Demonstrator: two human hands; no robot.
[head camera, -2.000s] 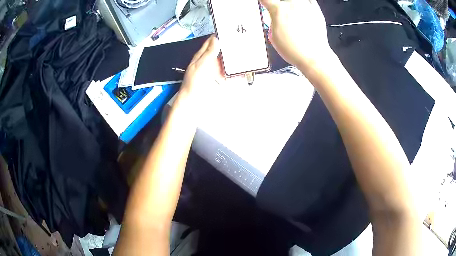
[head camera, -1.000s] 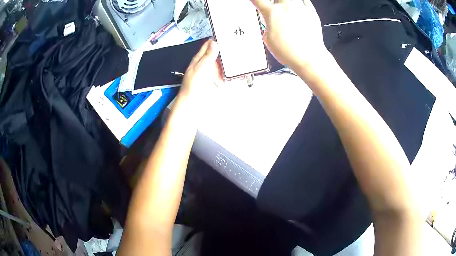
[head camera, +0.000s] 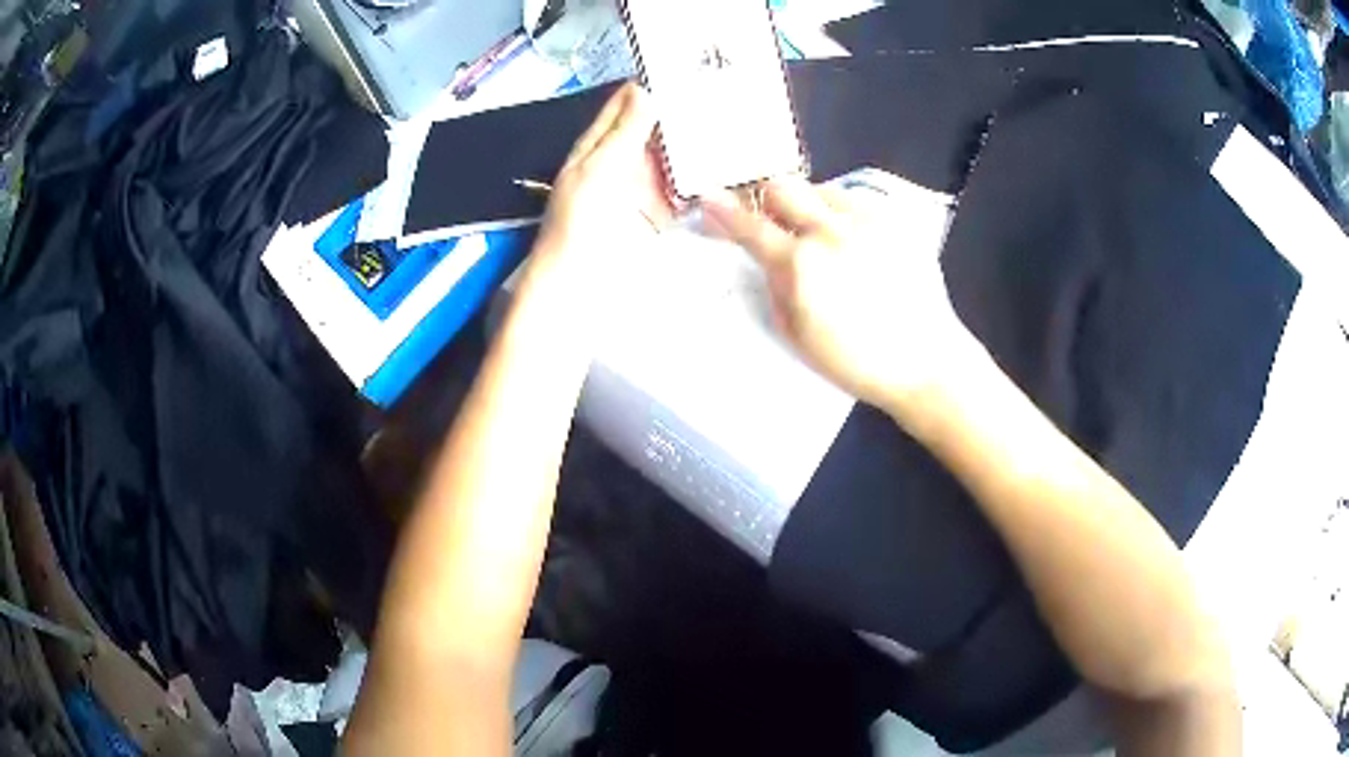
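A smartphone (head camera: 722, 92) with a bright white screen and a dark-and-light patterned edge stands at the top centre, its top cut off by the picture's edge. My left hand (head camera: 610, 185) holds its lower left side. My right hand (head camera: 829, 281) is at the phone's bottom edge, its thumb and fingers at the small plug there; the grip is partly hidden and overexposed. A large black fabric panel (head camera: 1110, 296) lies on the right under my right forearm.
A blue-and-white box (head camera: 377, 348) and a black pale-edged piece (head camera: 496, 160) lie left of the phone. Heaped black cloth (head camera: 178, 385) fills the far left. A grey machine part (head camera: 429, 52) is upper left. A ruler strip (head camera: 681, 462) runs along the white table's front edge.
My right hand has moved down from the phone's upper right side to its bottom edge. The black panel beside it has shifted and folded. My left hand still holds the phone.
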